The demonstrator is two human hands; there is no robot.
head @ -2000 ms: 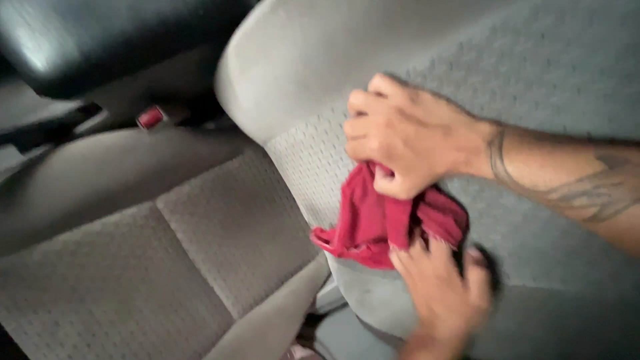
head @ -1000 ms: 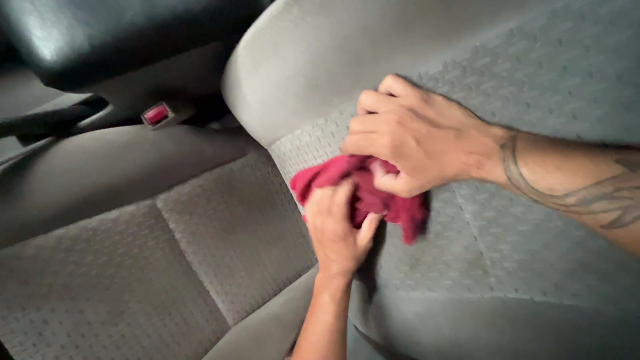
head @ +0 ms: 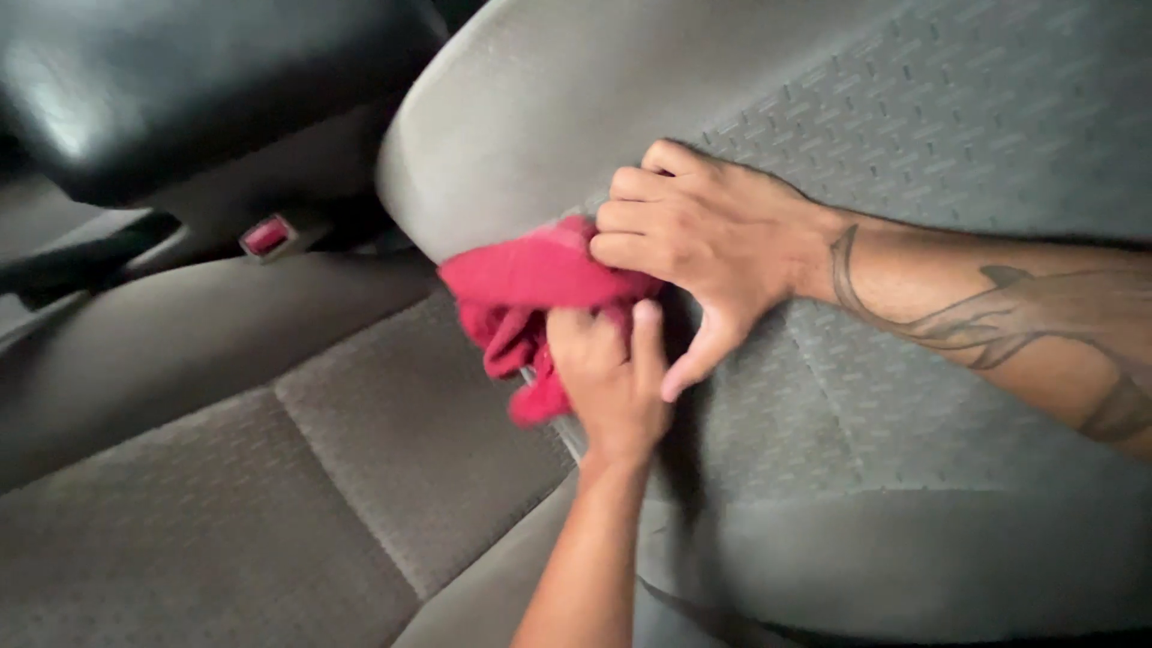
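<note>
A crumpled red cloth [head: 531, 270] lies against the side edge of the grey patterned seat backrest [head: 954, 405], close to where it meets the seat cushion [head: 180, 513]. My left hand [head: 598, 369] comes up from below and grips the cloth, its fingers partly hidden in the folds. From the right reaches my right hand [head: 706, 225], on a tattooed forearm. It rests on the backrest with bent fingers, their tips at the cloth's upper right edge, and its thumb is spread away below, apart from the cloth.
A glossy black padded armrest [head: 225, 90] is at the upper left. Below it, a seat belt buckle with a red button [head: 267, 237] stands in the dark gap beside the cushion. A dark lever-like part [head: 81, 252] shows at the far left.
The cloth and my left hand have moved left along the backrest since the oldest frame. My right thumb, earlier on the cloth, is now spread away from it.
</note>
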